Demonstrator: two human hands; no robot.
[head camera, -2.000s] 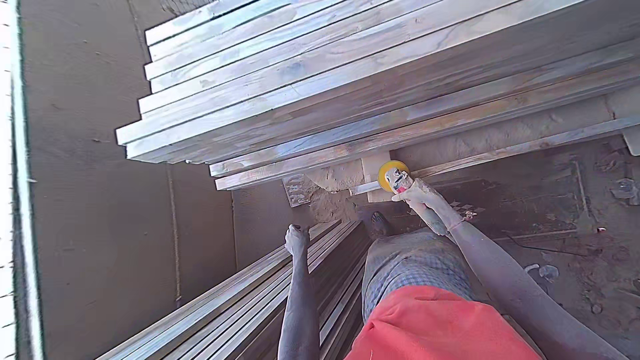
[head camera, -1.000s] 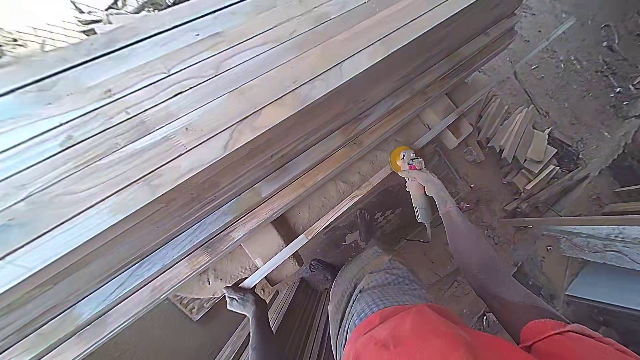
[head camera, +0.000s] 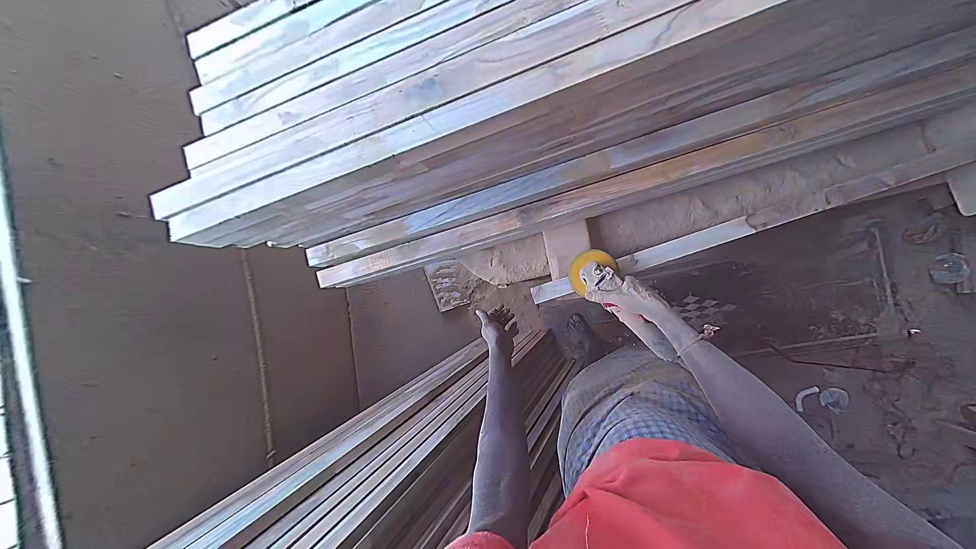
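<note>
My right hand (head camera: 637, 303) is closed round a dusty handheld power sander or grinder (head camera: 602, 278) with a yellow disc. The disc lies over a narrow wooden strip (head camera: 690, 244) near the strip's left end. My left hand (head camera: 498, 324) is raised off the wood with its fingers apart, left of that end and above the lower stack of boards. Behind the strip is a larger stack of long planed wooden boards (head camera: 427, 122). A pale wooden block (head camera: 566, 242) sits between the strip and this stack.
Long boards (head camera: 366, 450) lie at the lower left, beside my legs. My bare foot (head camera: 583, 335) shows just below the strip. A small dusty board (head camera: 447, 286) lies by the stack's near corner. Debris and a clear round object (head camera: 834, 399) are on the ground at the right.
One second ago my left hand was at the strip's end; now it is off it, fingers spread. The view has swung back toward the left end of the stack.
</note>
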